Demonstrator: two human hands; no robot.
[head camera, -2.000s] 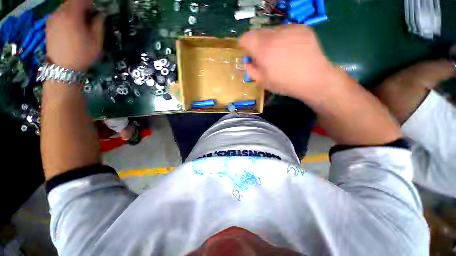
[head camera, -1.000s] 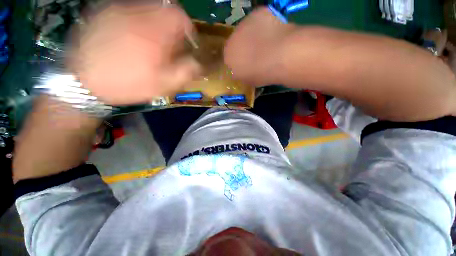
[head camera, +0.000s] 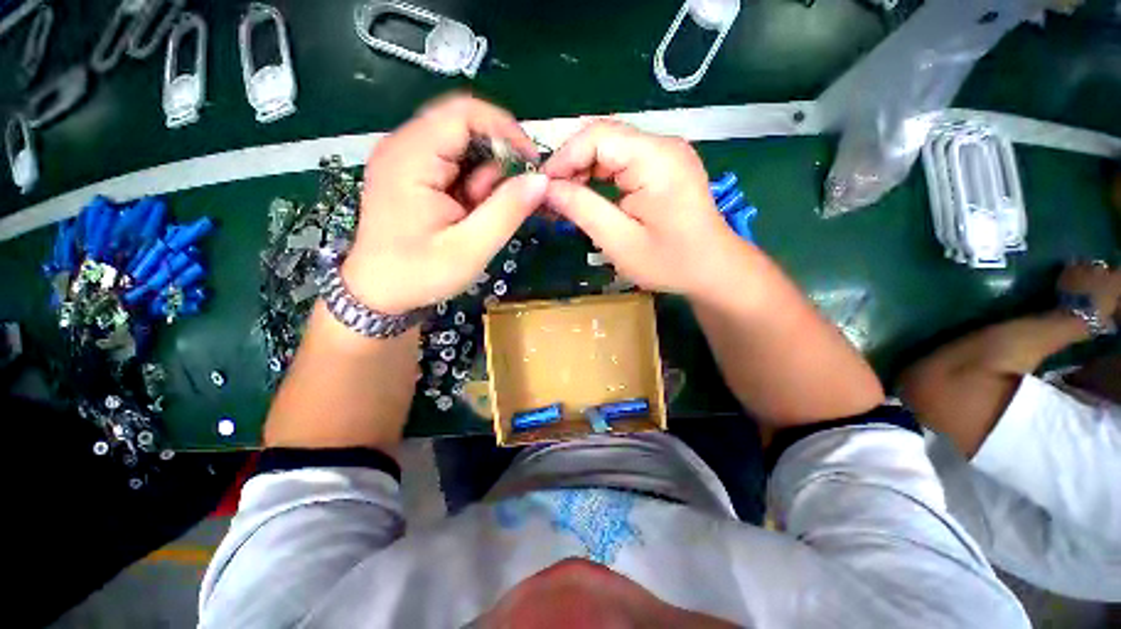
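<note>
My left hand (head camera: 430, 203), with a metal watch, holds a small grey-green piece (head camera: 497, 150), likely a circuit board, between its fingers. My right hand (head camera: 633, 203) pinches the near end of this piece or its wire; the fingertips of both hands meet above the box. What exactly lies between the fingertips is too small to tell. The shallow cardboard box (head camera: 494, 369) sits at the bench's near edge below the hands. Two blue cells (head camera: 536, 418) lie along its near side, with small pale bits on its bottom.
A tangled board bundle with dark wires (head camera: 295, 252) and loose round discs (head camera: 445, 350) lie left of the box. Blue cells with boards (head camera: 154, 252) are at far left, more cells (head camera: 733, 207) at right. White oval frames (head camera: 980, 191), a clear bag (head camera: 879, 141) and another person's arm (head camera: 996, 338) are at right.
Both hands have moved away from my body and come together above the box, holding a small piece. The view has shifted, showing more of the bench and its pale strip.
</note>
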